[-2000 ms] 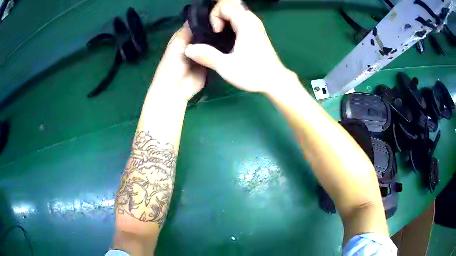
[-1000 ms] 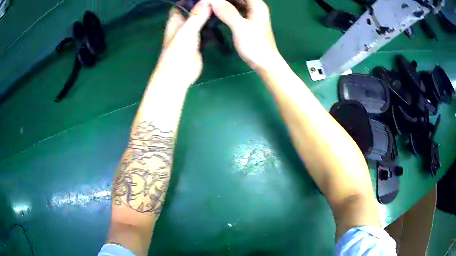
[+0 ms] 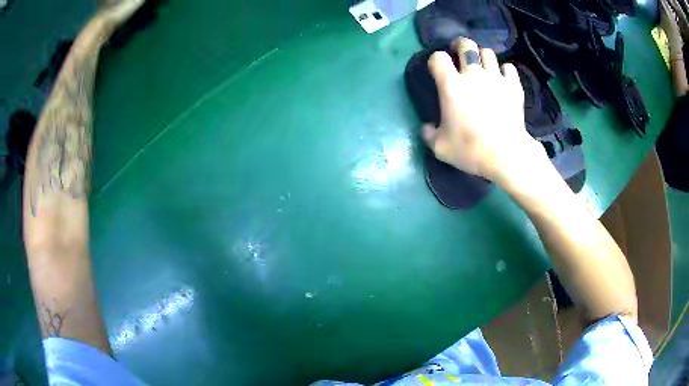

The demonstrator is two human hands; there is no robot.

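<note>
My right hand (image 3: 480, 113), with a ring-like dark band on one finger, lies over flat black pads at the upper right. Its fingers are bent over a plain round black pad (image 3: 423, 79); whether it grips the pad is hidden. A rounded black plate (image 3: 457, 185) shows below the hand. A grey-faced plate with black bosses (image 3: 570, 154) lies to its right. My left hand (image 3: 119, 7) is at the top left, blurred and cut off by the top edge. A dark strap part (image 3: 136, 24) shows beside it; I cannot tell if it is held.
A tangled black parts pile (image 3: 582, 53) lies at the upper right. The metal post's white foot (image 3: 372, 16) is at the top. An open cardboard box (image 3: 642, 226) is below the bench edge at right. Another person's arm (image 3: 676, 53) shows at the far right. Black parts (image 3: 21, 132) lie at far left.
My hands were together on a black part at the top; they have parted. My right hand moved right onto the pads, my left hand far left. The view has shifted right and down.
</note>
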